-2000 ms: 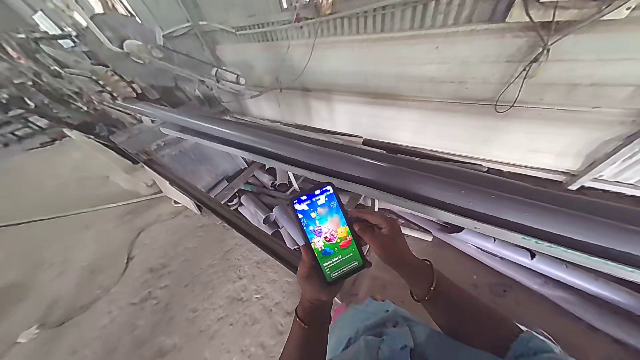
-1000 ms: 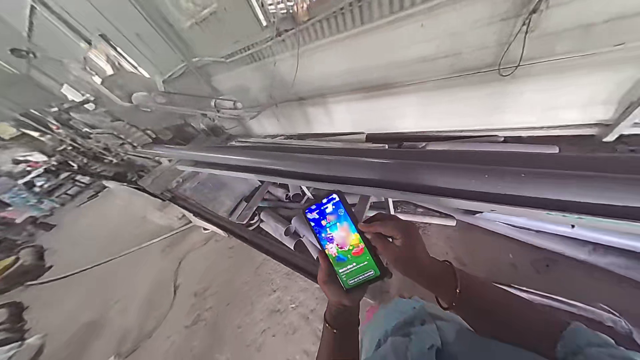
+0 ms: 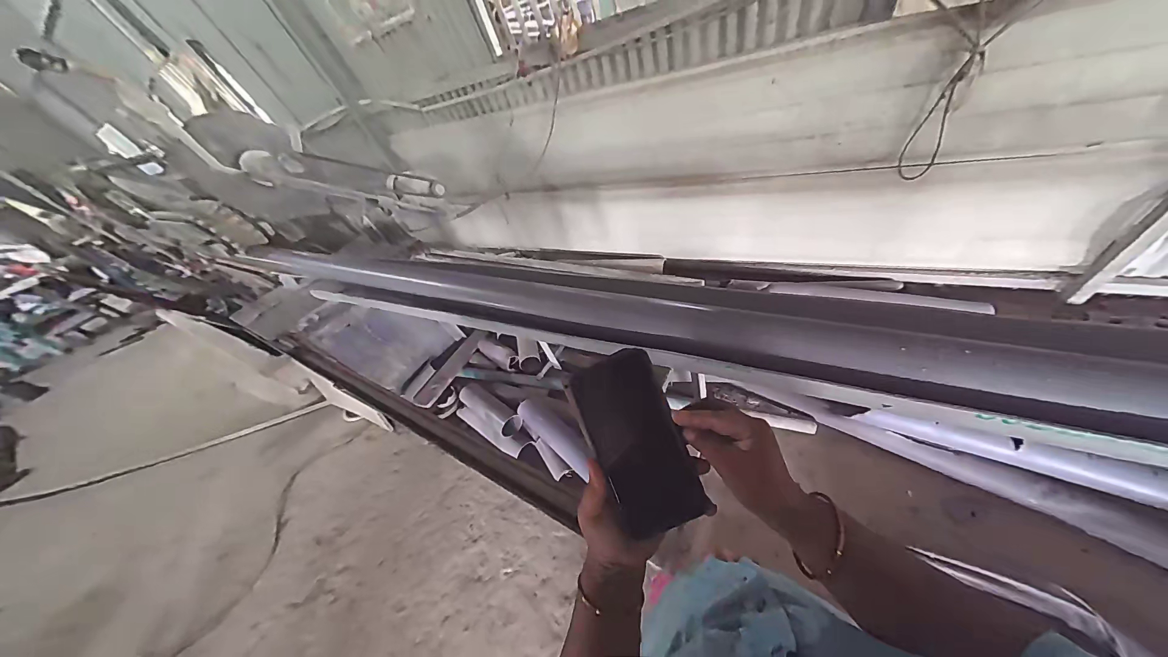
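A smartphone (image 3: 637, 443) with a dark screen stands tilted in my left hand (image 3: 613, 534), whose thumb lies along its left edge while the other fingers are mostly hidden behind it. My right hand (image 3: 741, 456) is at the phone's right edge, fingers bent, with the fingertips close to or touching that side. Whether it grips the phone is not plain. A thin bangle circles each wrist. Beyond the phone a long dark grey pipe (image 3: 730, 328) runs across the view.
Under the long pipe, cut pipe pieces (image 3: 552, 433) lie in a metal frame (image 3: 493, 470). Pale long pipes (image 3: 1022, 452) lie at the right. A cord loop (image 3: 926, 146) hangs before the light wall (image 3: 776, 219). A cable (image 3: 182, 453) crosses the floor at left.
The phone's screen, lit with a colourful picture in both earlier frames, is dark now. Both hands remain at the phone.
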